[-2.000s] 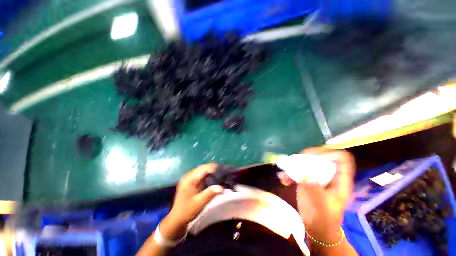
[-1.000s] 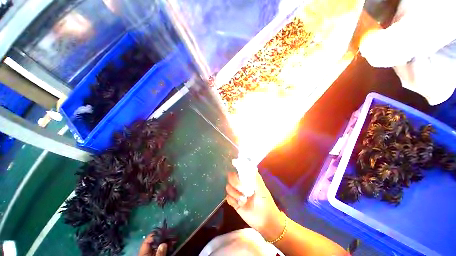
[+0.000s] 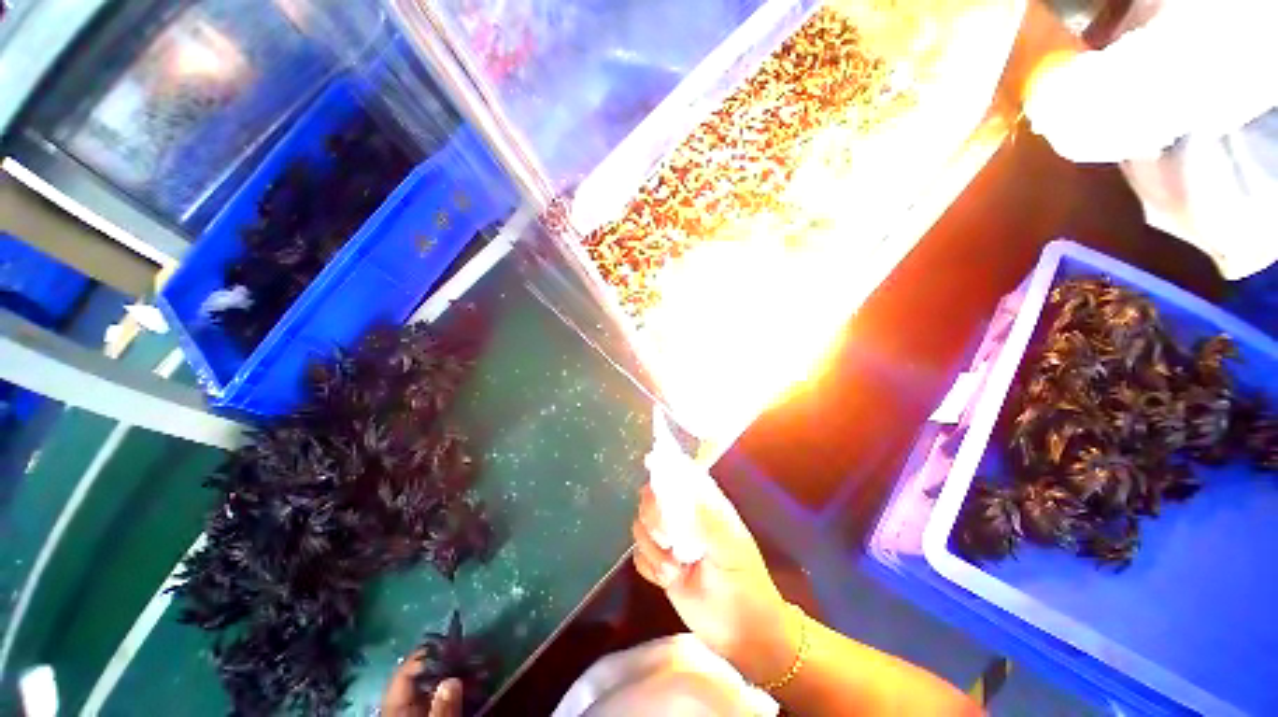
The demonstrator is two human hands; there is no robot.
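My right hand (image 3: 708,567) is gripped around a white glue bottle (image 3: 673,490), its nozzle end pointing up beside the lower corner of the clear divider. My left hand (image 3: 425,689) is at the bottom edge, partly cut off, with its fingertips on a black spiky piece (image 3: 456,656) above the green table (image 3: 540,420). A large heap of black spiky pieces (image 3: 330,511) lies on the table to the left of my hands. The bottle and the black piece are apart.
A clear divider (image 3: 491,119) stands beyond my right hand. Past it is a brightly lit tray with small gold parts (image 3: 743,154). A blue stock bin (image 3: 337,322) holds black pieces. A blue bin (image 3: 967,588) at right holds gold-glinting pieces (image 3: 1107,420). Another person's white sleeve (image 3: 1121,112) is at upper right.
The view has turned from the table towards the bright tray and right bin since the first frame. Over the last second it shifts only slightly; both hands keep their holds.
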